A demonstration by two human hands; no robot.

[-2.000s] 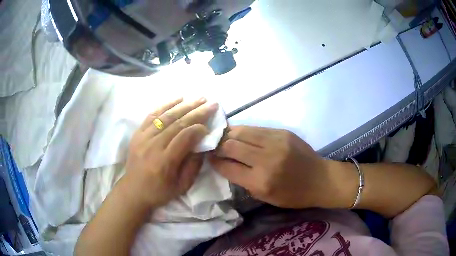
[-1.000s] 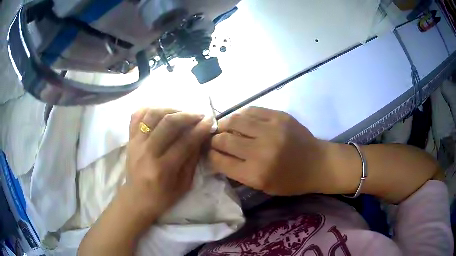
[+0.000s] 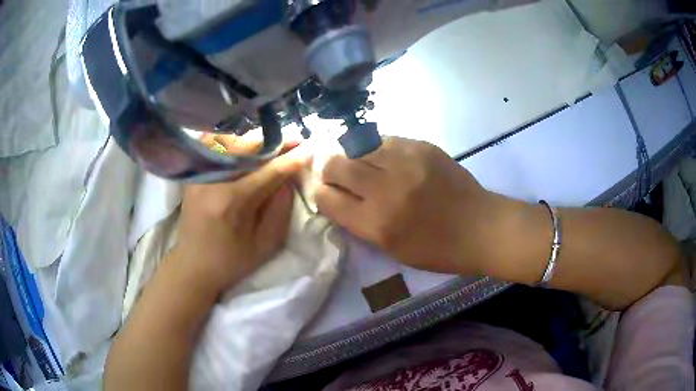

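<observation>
White and cream cloth [image 3: 294, 294] runs from under the machine head over the front edge of the table. My left hand [image 3: 236, 206] lies on it at the left, its fingers partly hidden by the machine head, pinching the cloth. My right hand [image 3: 404, 202] pinches the cloth edge beside my left fingertips, close to the needle area. The white sewing machine [image 3: 206, 46] with a blue stripe stands above the hands. A dark grey round part [image 3: 360, 140] hangs in front of my right knuckles. The needle and presser foot cannot be made out.
A grey tape measure [image 3: 412, 317] runs along the table front, near a brown patch [image 3: 386, 292]. Grey cord [image 3: 639, 145] crosses the right table edge. Small red and yellow-orange loops [image 3: 666, 69] lie at the far right corner. More pale cloth [image 3: 27, 176] lies at the left.
Both hands have moved forward with the cloth edge, up to the lit needle area. The brown patch and more of the tape measure have come into view. The camera view has shifted.
</observation>
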